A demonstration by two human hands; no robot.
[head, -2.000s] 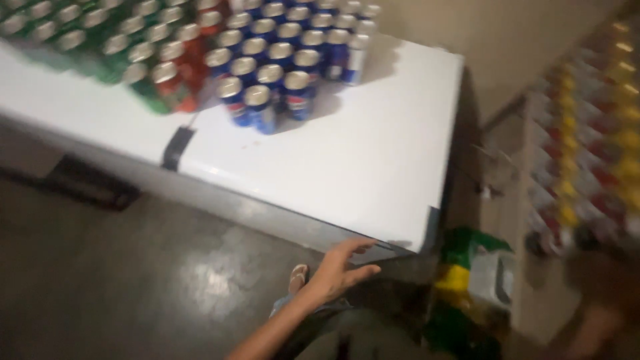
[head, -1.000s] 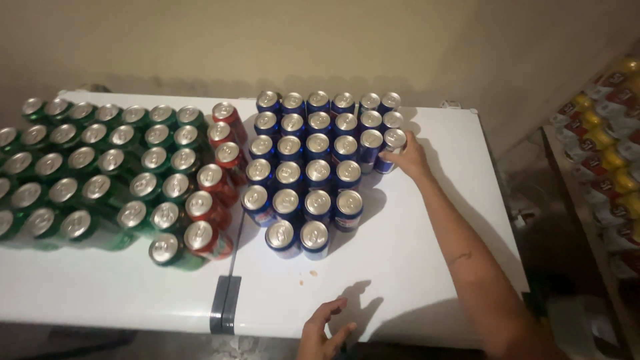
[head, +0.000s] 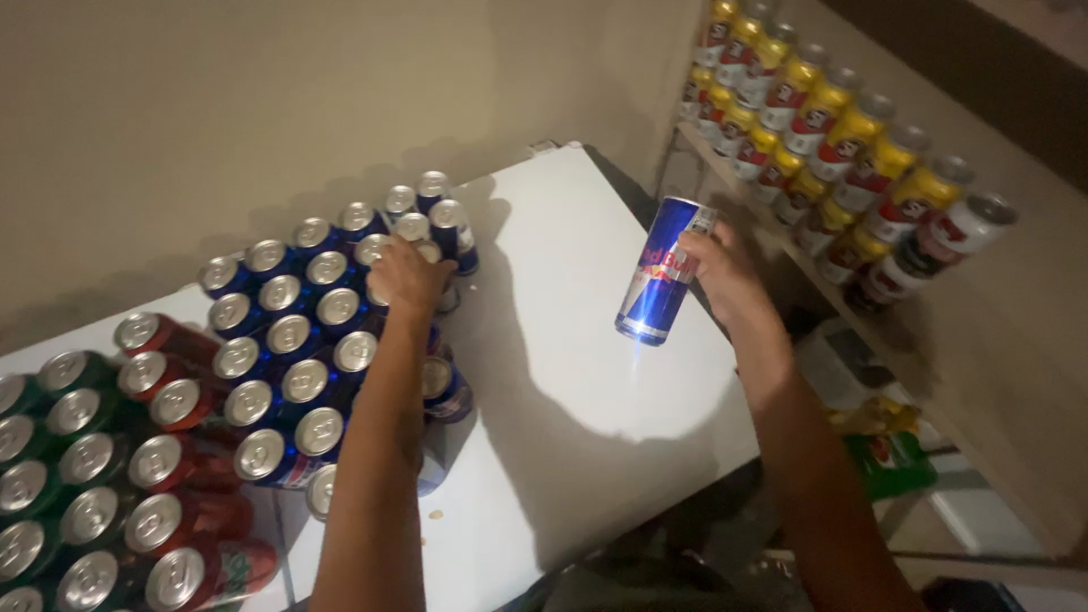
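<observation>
My right hand (head: 722,268) grips a blue and silver Red Bull can (head: 661,272) by its upper part, tilted and held above the white tabletop (head: 578,357). Over at the blue cans (head: 289,336), my left hand (head: 408,276) reaches down on the right part of the group, with its fingers over the can tops. Whether it grips a can is hidden by the hand itself. Red cans (head: 157,459) stand beside the blue ones, and green cans (head: 89,459) stand left of the red ones.
A wooden shelf (head: 816,276) on the right holds rows of yellow, red and white cans (head: 850,140). Below it lie a green package (head: 888,463) and other items. A beige wall (head: 340,85) rises behind the table.
My right hand, which was at a can at the blue group's right edge, now holds a can out to the right. My left hand has moved from the table's front onto the blue cans. The view has turned right.
</observation>
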